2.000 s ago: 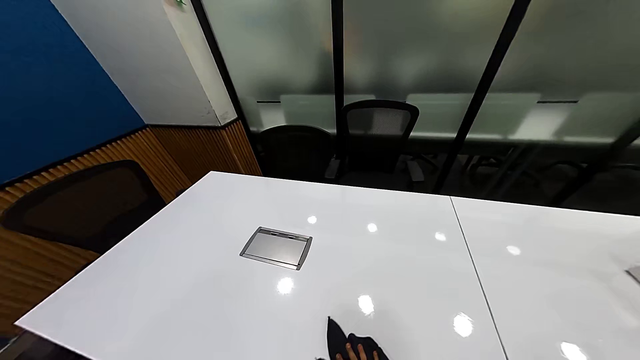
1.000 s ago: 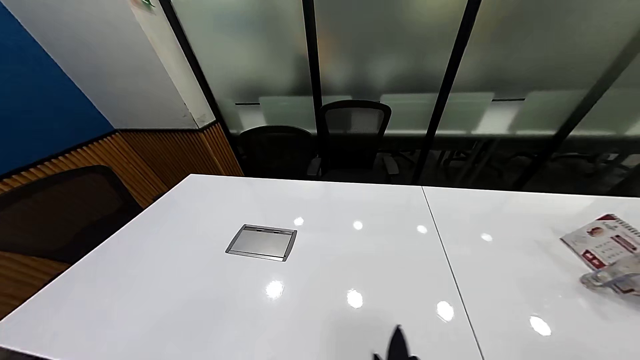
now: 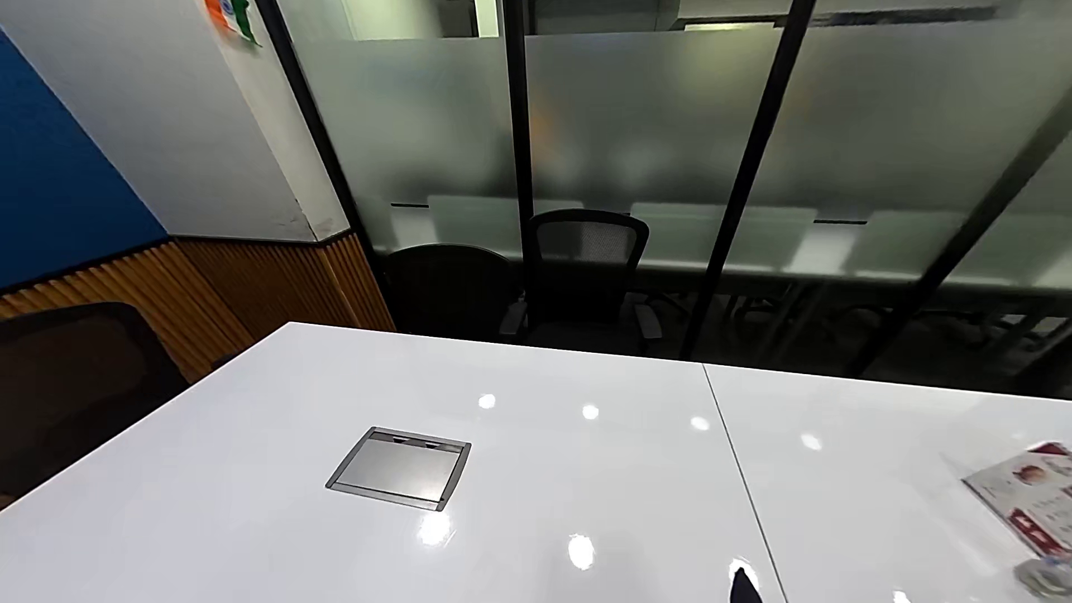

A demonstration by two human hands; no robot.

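Note:
Neither my left hand nor my right hand shows in the head view. The pointed tip of a black thing (image 3: 744, 587) pokes up at the bottom edge, right of centre, close to the seam of the glossy white table (image 3: 536, 469); the rest of it is cut off by the frame. A metal cable-box lid (image 3: 400, 467) is set flush in the tabletop, left of centre. On the right lies a printed booklet or sheet (image 3: 1026, 494) with red parts, and a clear, shiny object (image 3: 1045, 576) is beside its lower edge, partly out of view.
Dark mesh chairs stand past the table's far edge (image 3: 586, 276) and at its left side (image 3: 79, 394). Behind them is a frosted glass partition (image 3: 653, 117) with black frames. Slatted wood panelling (image 3: 251, 280) covers the lower wall at the left.
A hand on the black thing showed at the bottom edge two seconds ago and is out of view now. The printed sheet and clear object have come into view at the right as the view shifted.

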